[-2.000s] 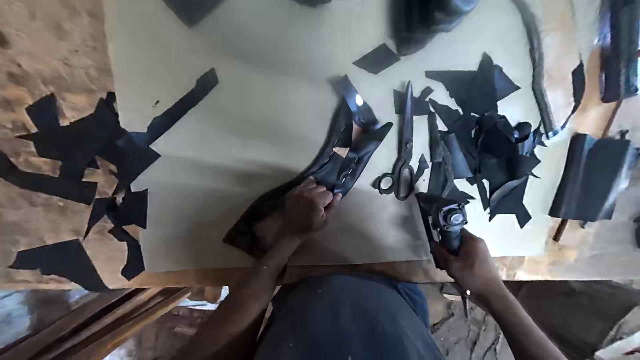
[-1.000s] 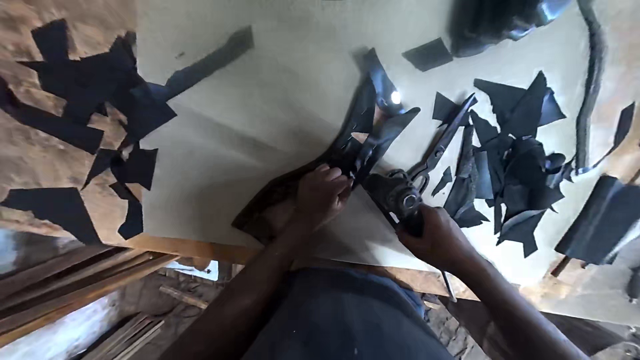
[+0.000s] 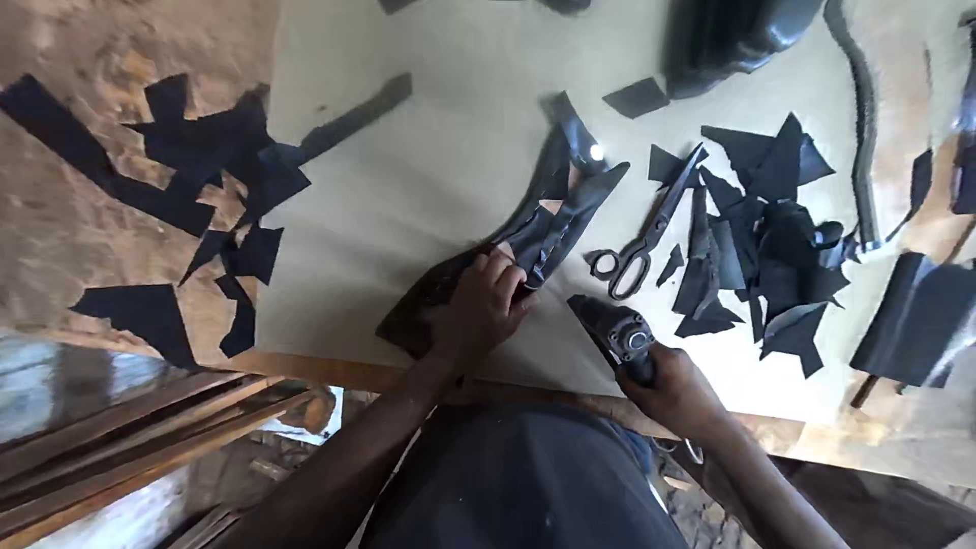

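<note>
My left hand (image 3: 488,301) is closed on a black curved piece of upholstery material (image 3: 572,217), whose upper end forks in two and shows a row of staples or stitches. In my right hand (image 3: 671,381) is a black power tool, apparently a pneumatic staple gun (image 3: 621,332), held over the board's near edge and apart from the black piece. Dark metal scissors (image 3: 648,236) lie just beyond the tool, their blades pointing away to the right. My fingertips on the left are partly hidden in the piece's folds.
Black scraps (image 3: 785,244) are heaped right of the scissors, and more scraps (image 3: 221,145) lie at the left. A shiny black object (image 3: 732,38) stands at the far right of the pale sheet (image 3: 427,168). Wooden strips (image 3: 152,450) lie below the table edge at the lower left.
One second ago the tool was against the black piece; it has since moved right, away from it. The scissors, partly covered by the tool then, now show fully. My left hand stays on the piece.
</note>
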